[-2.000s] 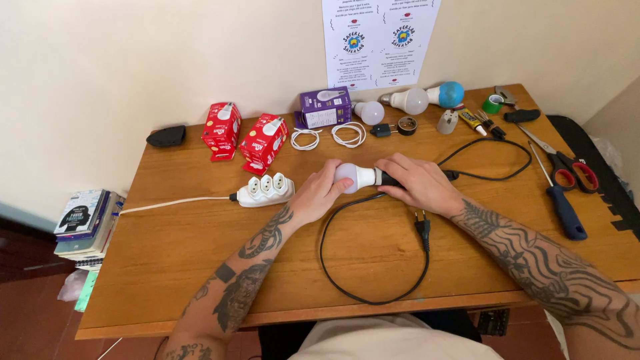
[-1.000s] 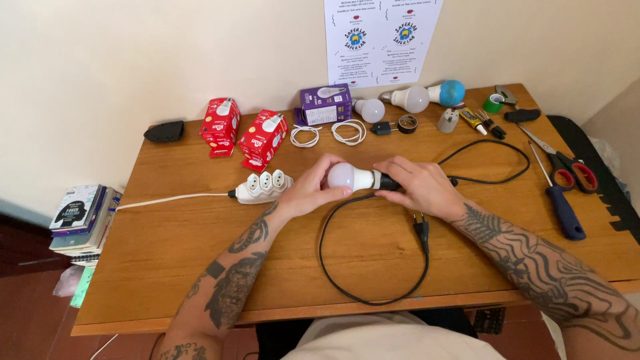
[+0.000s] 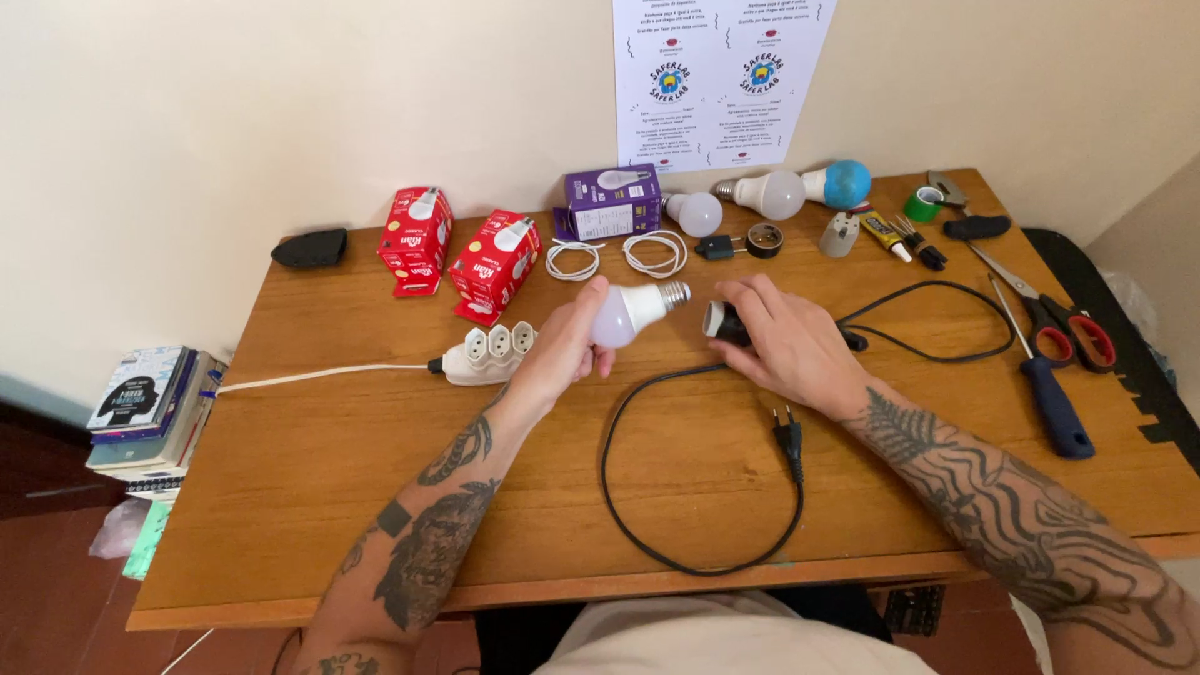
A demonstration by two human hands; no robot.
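Note:
My left hand (image 3: 564, 349) holds a white LED bulb (image 3: 630, 314) by its globe, the metal screw base pointing right. Across a small gap, my right hand (image 3: 786, 339) grips a black lamp socket (image 3: 727, 323) whose pale open end faces the bulb. A black cord (image 3: 609, 469) loops over the wooden table in front of the hands and ends in a two-pin plug (image 3: 788, 436) below my right hand. Just left of my left hand lies a white power strip (image 3: 483, 354), partly covered by that hand.
Behind the hands are red bulb boxes (image 3: 497, 262), a purple box (image 3: 614, 202), white cable coils (image 3: 656, 255), spare bulbs (image 3: 764, 194), a black adapter (image 3: 719, 247) and a tape roll (image 3: 765, 240). At right lie a screwdriver (image 3: 1057, 408) and scissors (image 3: 1055, 323). Books (image 3: 150, 403) are stacked left of the table.
The bulb and the socket, joined or touching in the earlier frames, are now apart. My left hand holds the bulb, its screw base now exposed, while my right hand keeps the socket.

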